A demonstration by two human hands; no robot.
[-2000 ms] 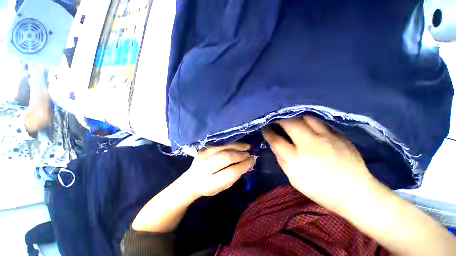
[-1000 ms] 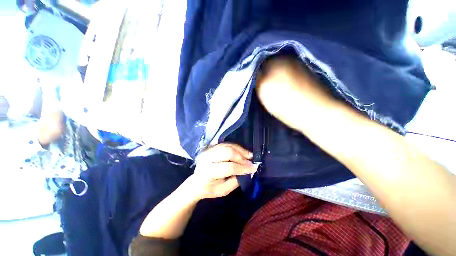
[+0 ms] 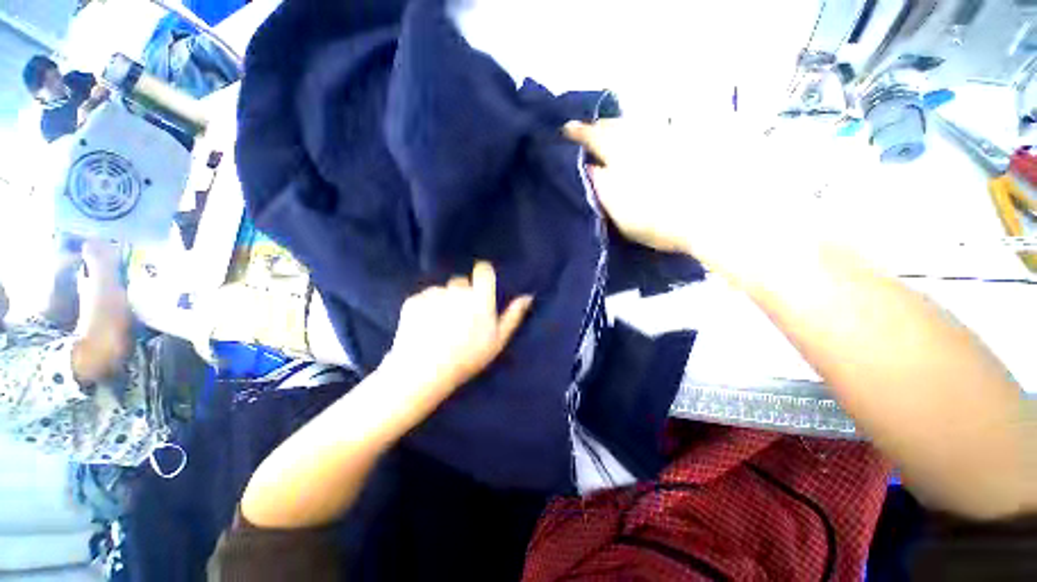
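Observation:
The dark navy garment lies bunched on the white table and hangs over my lap. Its overlocked edge runs down the right side, with white-grey strips and a navy flap showing beside it. My left hand rests on top of the cloth, its thumb and index finger apart; the other fingers are curled and partly hidden. My right hand is at the upper right edge of the garment, with its fingertips on the cloth edge.
A measuring tape runs along the table's front edge. Grey machine parts and yellow-orange and red handles are at the right. Another person's arm is at the left, near a round-vented machine housing. Red checked cloth covers my lap.
The garment has shifted left and been turned, its opening no longer spread. My right hand has come out of the opening to its edge. My left hand has left the zip-like strip and moved up.

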